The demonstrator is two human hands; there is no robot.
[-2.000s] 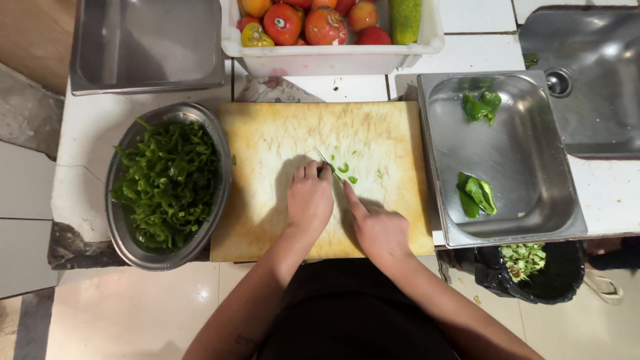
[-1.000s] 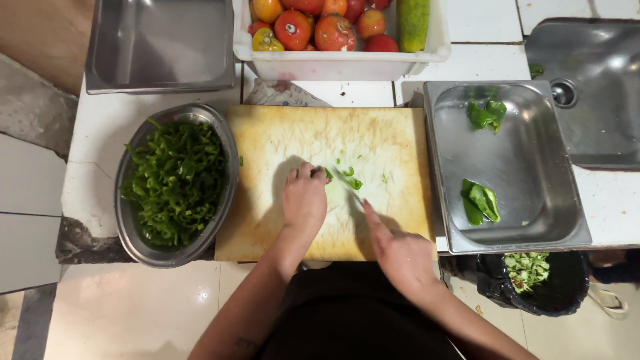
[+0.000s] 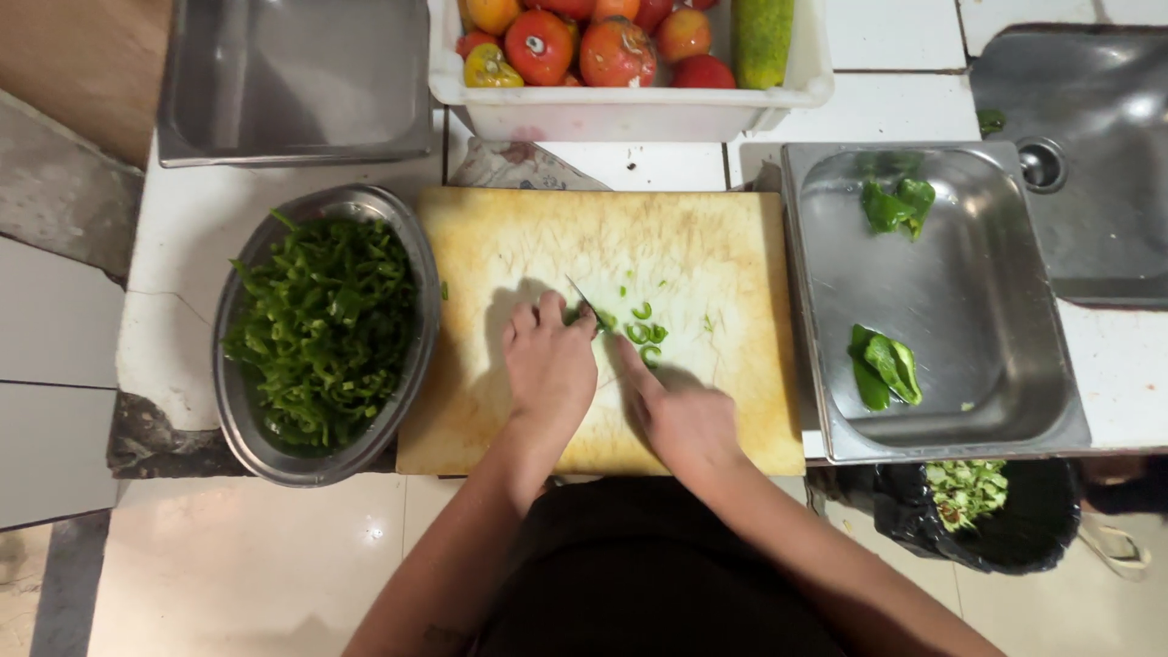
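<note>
My right hand (image 3: 680,415) grips a knife (image 3: 584,297), its index finger stretched along the blade and its handle hidden in the palm. Under the bent fingers of my left hand (image 3: 552,360) is a small piece of green pepper (image 3: 604,319), mostly covered, with the blade against it. Several curled green pepper slices (image 3: 646,334) lie just right of the blade on the worn yellowish cutting board (image 3: 511,224). Left of the board, an oval metal bowl (image 3: 427,301) holds a heap of sliced green pepper (image 3: 324,333).
At the right, a steel pan (image 3: 949,319) holds green pepper pieces (image 3: 887,365) beside a sink (image 3: 1104,219). Behind the board stands a white crate (image 3: 620,119) of tomatoes and a long green vegetable. Another steel pan (image 3: 297,82) is back left. A black-lined bin (image 3: 1036,520) with scraps sits below.
The knife and my right hand have come back left against my left fingers since one second ago. More slices lie beside the blade than two seconds ago.
</note>
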